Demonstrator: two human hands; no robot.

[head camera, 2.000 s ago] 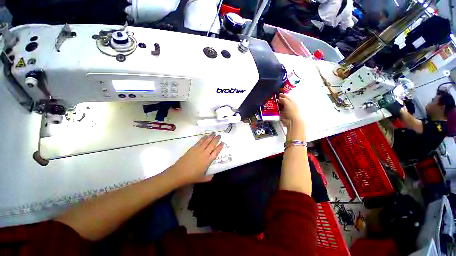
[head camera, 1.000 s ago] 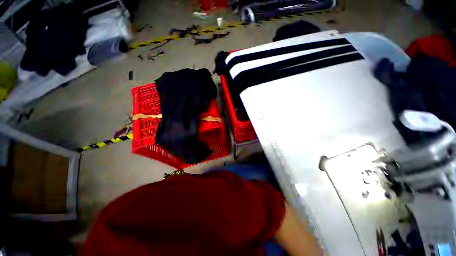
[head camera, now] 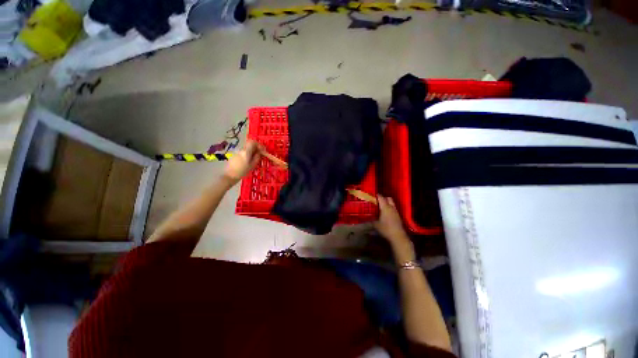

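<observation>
A red slatted crate [head camera: 269, 126] stands on the floor in front of me. A black cloth piece [head camera: 332, 147] hangs over its middle. A tan strip [head camera: 362, 195] runs across the crate, its middle hidden by the cloth. My left hand [head camera: 243, 162] is closed on the strip's left end at the crate's left rim. My right hand [head camera: 388, 215], with a bracelet at the wrist, is at the strip's right end near the crate's right front corner; its fingers look closed on the strip.
A second red crate [head camera: 399, 168] with dark cloth is right beside the first. The white table [head camera: 546, 238] fills the right side, with black strips [head camera: 532, 155] lying across its end. A framed box [head camera: 91, 189] stands at left. Scraps and yellow-black tape [head camera: 189, 156] are on the floor.
The view has swung from the sewing machine to the crates at the left. Both hands have moved from the table area to the strip on the crate and taken hold of it.
</observation>
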